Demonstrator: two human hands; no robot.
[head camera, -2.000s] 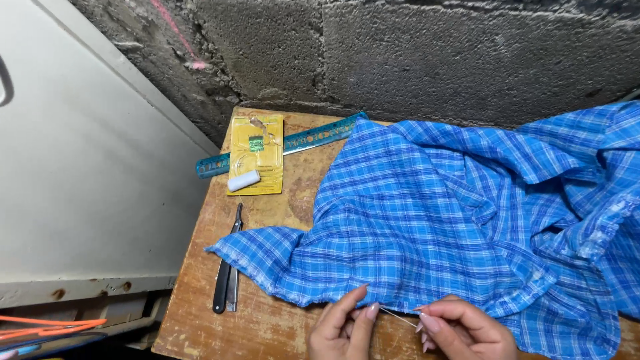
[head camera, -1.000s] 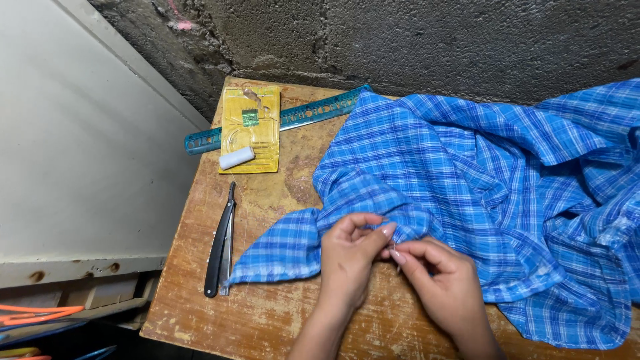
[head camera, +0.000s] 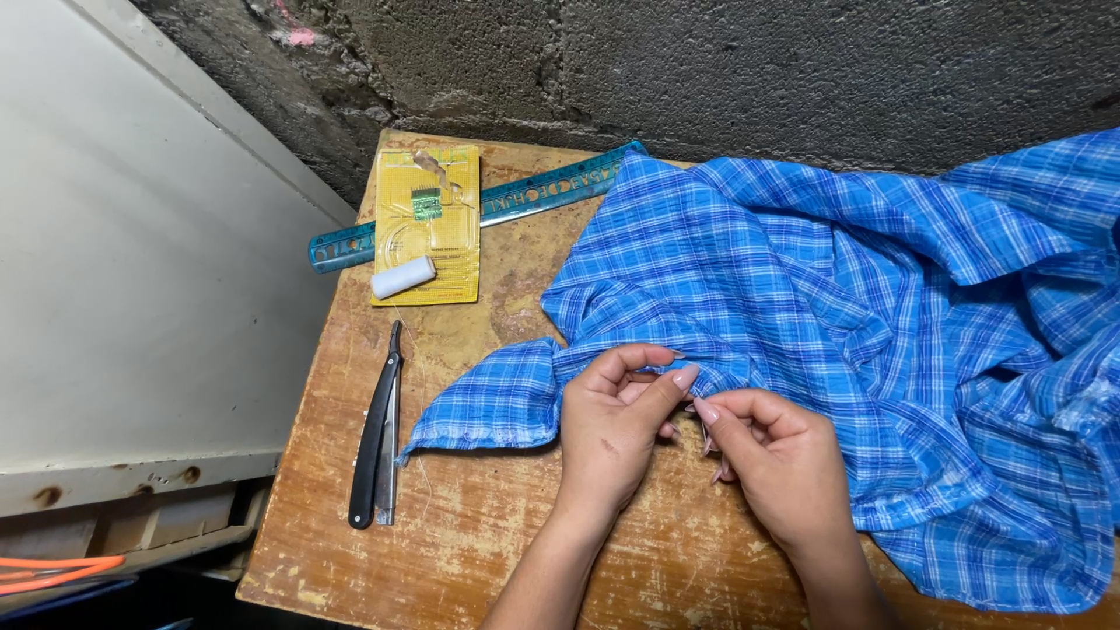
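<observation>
A blue plaid cloth (head camera: 700, 262) with a frayed edge lies in folds across the right of the wooden table. My left hand (head camera: 617, 420) pinches the cloth's near edge between thumb and fingers. Close beside it, my right hand (head camera: 774, 446) has thumb and forefinger pressed together at the same edge; a thin thing, perhaps a needle, shows below its fingertips. To the left lies a straight razor (head camera: 376, 437) with a black handle. A white thread spool (head camera: 403, 277) rests on a yellow needle packet (head camera: 455, 236), from which a fine thread trails down past the razor.
Under the packet and the cloth's corner runs a blue stencil ruler (head camera: 551, 192). The worn wooden table (head camera: 324, 560) meets a grey block wall (head camera: 787, 79) at the back. A white metal panel (head camera: 131, 245) stands at the left, with orange cords (head camera: 61, 569) below it.
Both hands have moved up from the table's near edge, lifting and bunching the cloth's edge between them. A strand stretched between the hands two seconds ago; now the fingertips are close together.
</observation>
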